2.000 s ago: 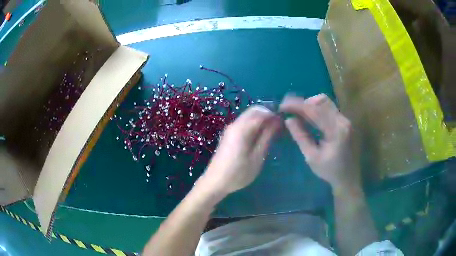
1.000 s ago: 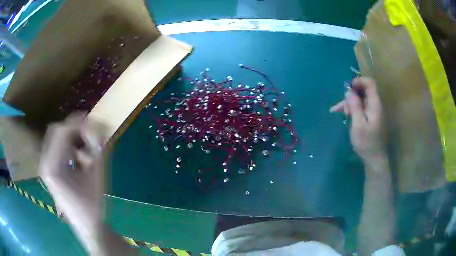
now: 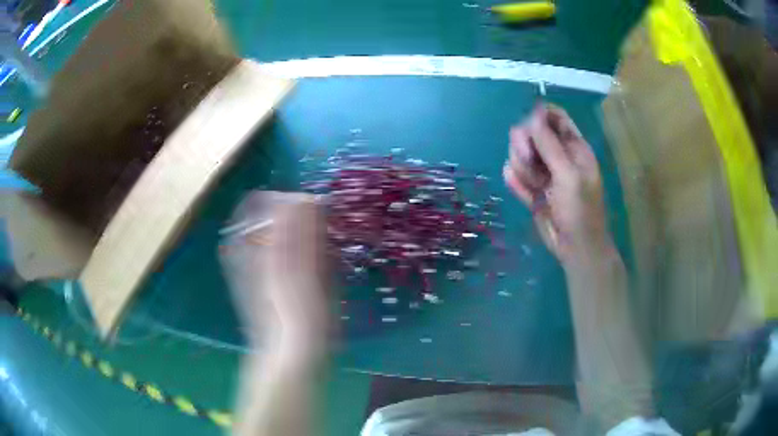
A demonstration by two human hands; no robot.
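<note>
A tangled pile of red wire leads (image 3: 392,209) with small silvery end pieces lies on the green mat (image 3: 461,341), blurred by motion. My left hand (image 3: 281,255) is strongly blurred at the pile's left edge. Pale streaks show beside its fingers, and I cannot tell whether it holds anything. My right hand (image 3: 554,162) is to the right of the pile, its fingers curled in. A small light and dark tip (image 3: 542,88) sticks up above its fingers, seemingly a lead end held in them.
An open cardboard box (image 3: 183,153) with flaps stands at left, some leads dimly visible inside. Another box with yellow tape (image 3: 712,119) stands at right. A yellow-handled tool (image 3: 523,11) lies beyond the white strip (image 3: 426,65). Hazard tape (image 3: 128,383) runs at lower left.
My left hand has moved right from the left box to the pile's left edge. My right hand has moved left, away from the right box, and its fingers are more curled.
</note>
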